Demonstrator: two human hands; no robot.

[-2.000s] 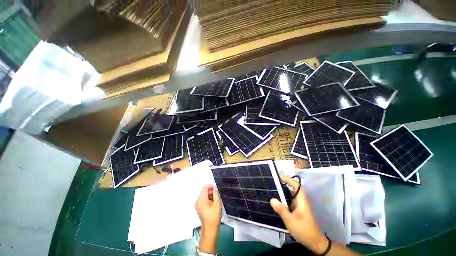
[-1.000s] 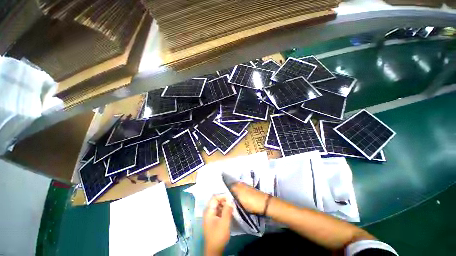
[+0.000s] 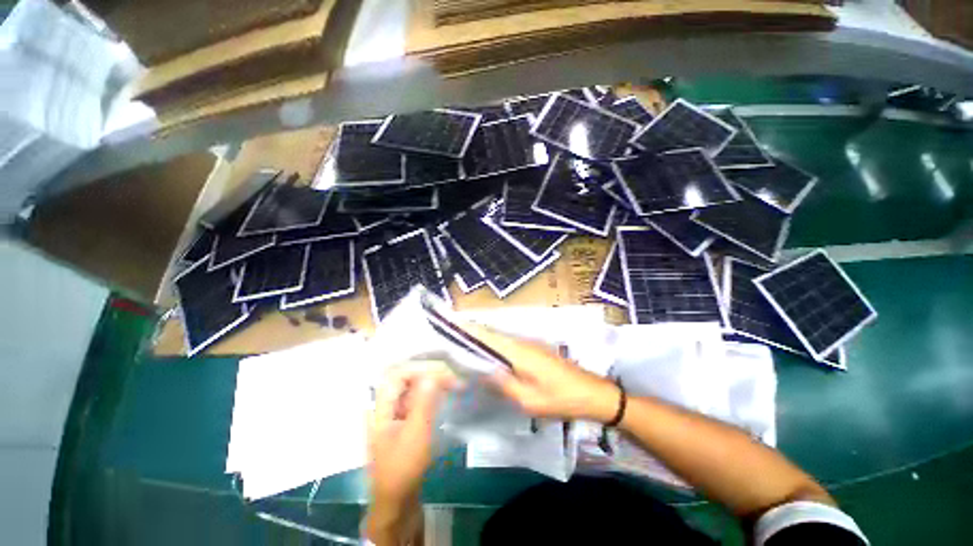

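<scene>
My right hand (image 3: pixel 549 375) grips a solar panel partly in a thin white bag (image 3: pixel 405 333); the panel's dark edge shows at the bag's upper side. My left hand (image 3: pixel 408 418) is blurred, fingers bent, at the lower left of this bag; whether it grips the bag cannot be told. A flat pile of empty white bags (image 3: pixel 293 411) lies on the left. Bagged panels (image 3: pixel 683 368) overlap in front of me, partly hidden by my right forearm. Loose solar panels (image 3: pixel 667 279) are heaped behind them.
A tan cardboard sheet (image 3: pixel 576 279) lies under the heap on the green bench (image 3: pixel 902 373). A pale metal shelf (image 3: pixel 533 85) crosses above with brown cardboard stacks (image 3: pixel 597 27). A large white stack (image 3: pixel 48 107) stands at the upper left.
The panel has gone from bare in my right hand to mostly inside a white bag. My hands have since lifted and tilted the bag toward the upper left. The view has shifted.
</scene>
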